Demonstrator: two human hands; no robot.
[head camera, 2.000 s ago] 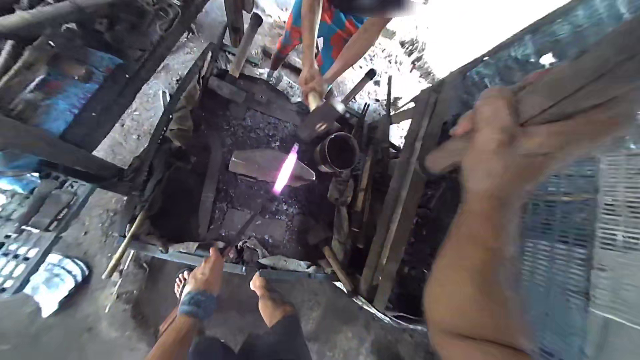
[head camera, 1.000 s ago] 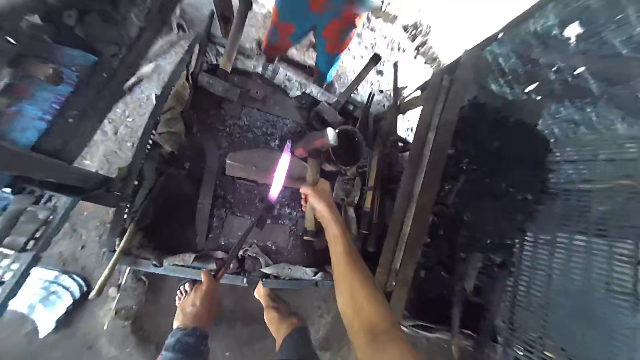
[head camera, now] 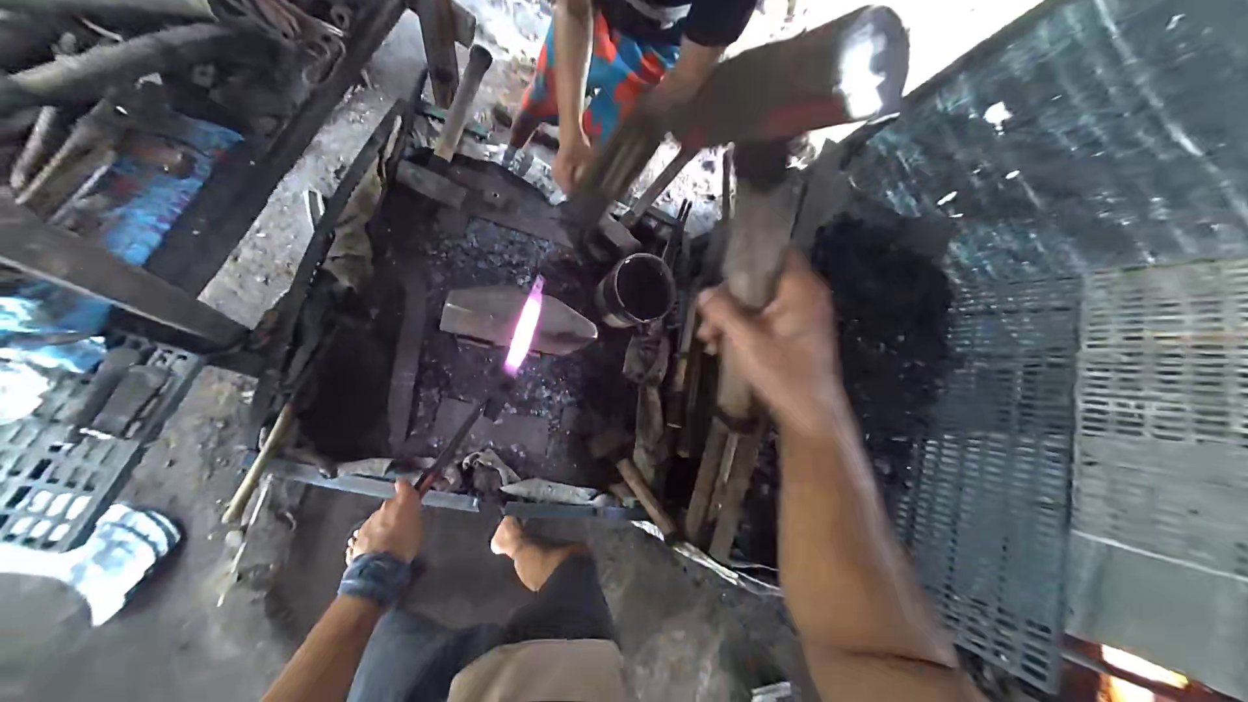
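Low at the left, my left hand (head camera: 390,525), a blue band around its wrist, grips the handles of dark metal tongs (head camera: 451,450). At their far end a glowing hot metal bar (head camera: 524,331) lies across the anvil (head camera: 478,314). My right hand (head camera: 785,341) is shut around the wooden handle of a hammer (head camera: 756,234), raised to the right of the anvil. A large blurred hammer head (head camera: 799,83), near the camera, overlaps the top of that handle; whose hammer it belongs to is hard to tell.
Another person (head camera: 609,68) stands across the pit, arms reaching down. A round metal container (head camera: 636,290) sits right of the anvil. Wooden-handled tools (head camera: 458,102) stand along the edges. Charcoal (head camera: 882,322) and a plastic crate panel (head camera: 1160,390) lie at right.
My right hand, near the anvil with its hammer a second ago, is now raised to the right. The other person's arms are back in view. The glowing bar remains on the anvil.
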